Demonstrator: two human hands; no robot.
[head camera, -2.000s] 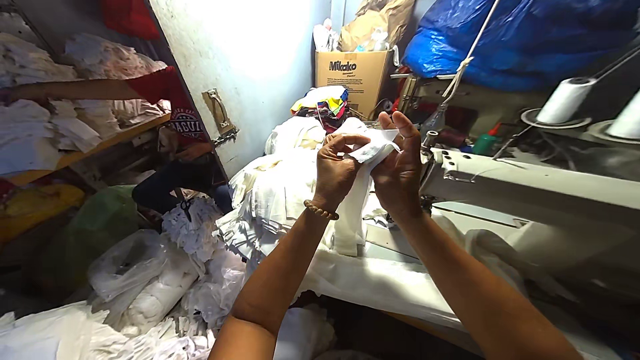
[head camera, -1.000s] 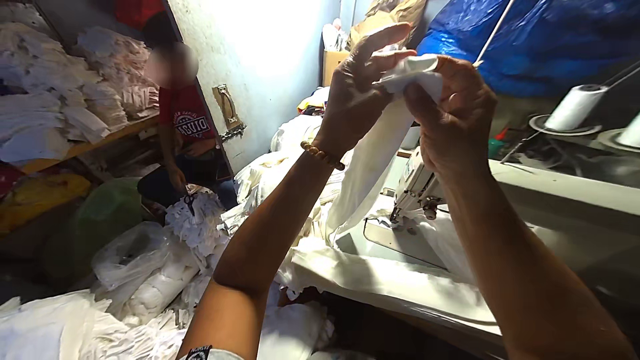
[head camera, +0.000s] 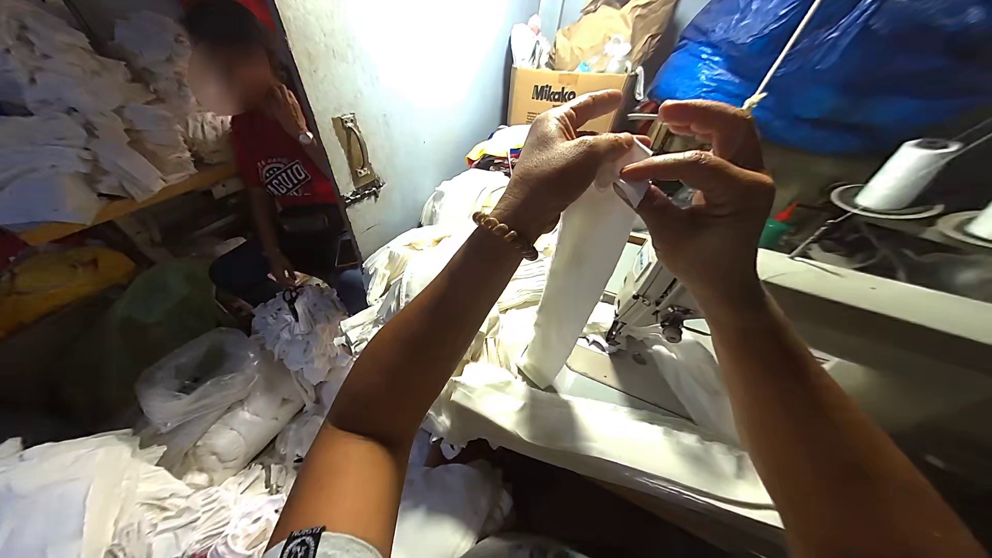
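Both my hands are raised in front of me over a sewing machine (head camera: 647, 298). My left hand (head camera: 562, 159), with a beaded bracelet at the wrist, pinches the top end of a long white fabric strip (head camera: 577, 279). Close to its right, my right hand (head camera: 709, 186) grips a folded corner of the same end between thumb and index finger. The strip hangs down to the machine table, left of the machine's needle area. More white cloth (head camera: 620, 442) lies along the table's front edge.
White fabric is heaped behind the table (head camera: 465, 201) and on the floor (head camera: 70, 488). A seated person in a red shirt (head camera: 283, 167) is at the left, near a door. Thread cones (head camera: 907, 174) stand at the right. A cardboard box (head camera: 570, 97) and blue plastic sheeting (head camera: 837, 70) are behind.
Two seconds ago my hands held white cloth lower, in front of the box; one second ago they were higher with the strip hanging. The seated person has raised a hand toward the head.
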